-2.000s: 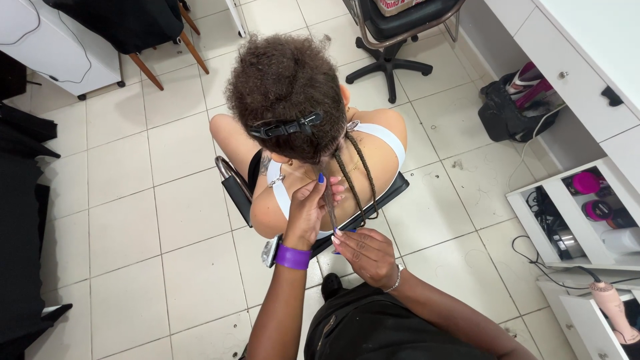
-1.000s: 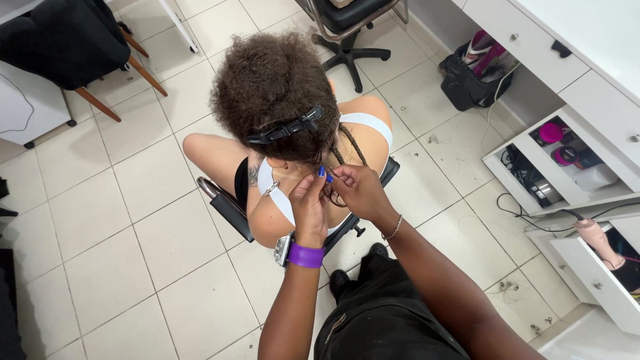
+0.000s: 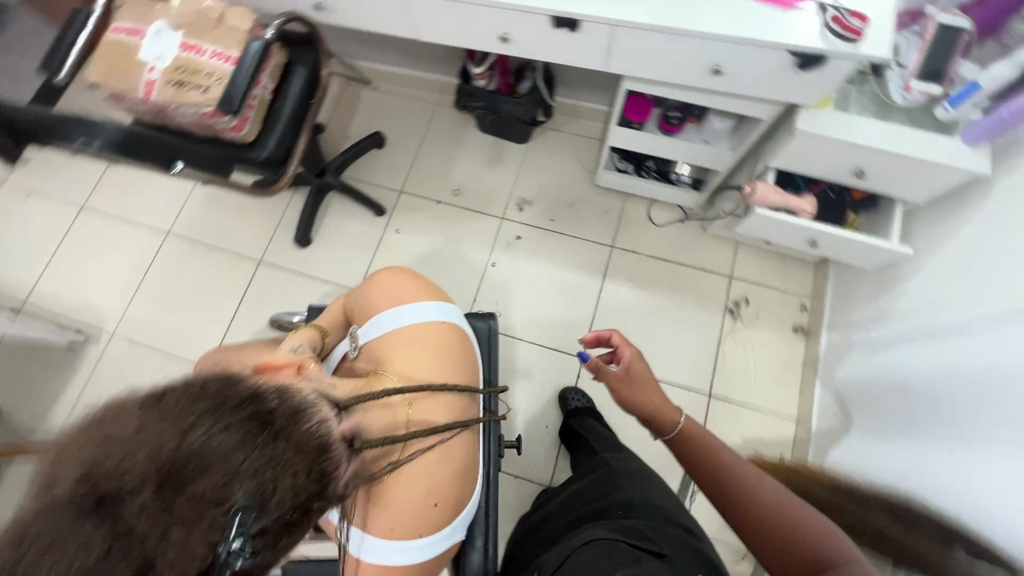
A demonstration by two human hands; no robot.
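My right hand [image 3: 622,376] is raised over the tiled floor, to the right of the seated person, with thumb and fingers curled but apart and nothing seen between them. A bracelet circles its wrist. My left hand is out of the frame. The seated person's curly dark hair [image 3: 176,464] fills the lower left, with a black hair clip [image 3: 236,538] in it. Two thin braids [image 3: 432,390] lie across the person's bare back, beside a looser thin strand [image 3: 420,454]. White straps [image 3: 412,316] cross the shoulders.
A black chair back [image 3: 486,448] stands behind the person. At upper left, a cardboard box [image 3: 184,72] rests on a wheeled chair. A black bag [image 3: 508,100] lies below the white counter [image 3: 536,36]. An open drawer [image 3: 832,232] at right holds a pink hair dryer [image 3: 780,200].
My right hand has left the hair at the person's nape and is now apart from it. My left hand, at the hair before, is out of sight. The view has swung right.
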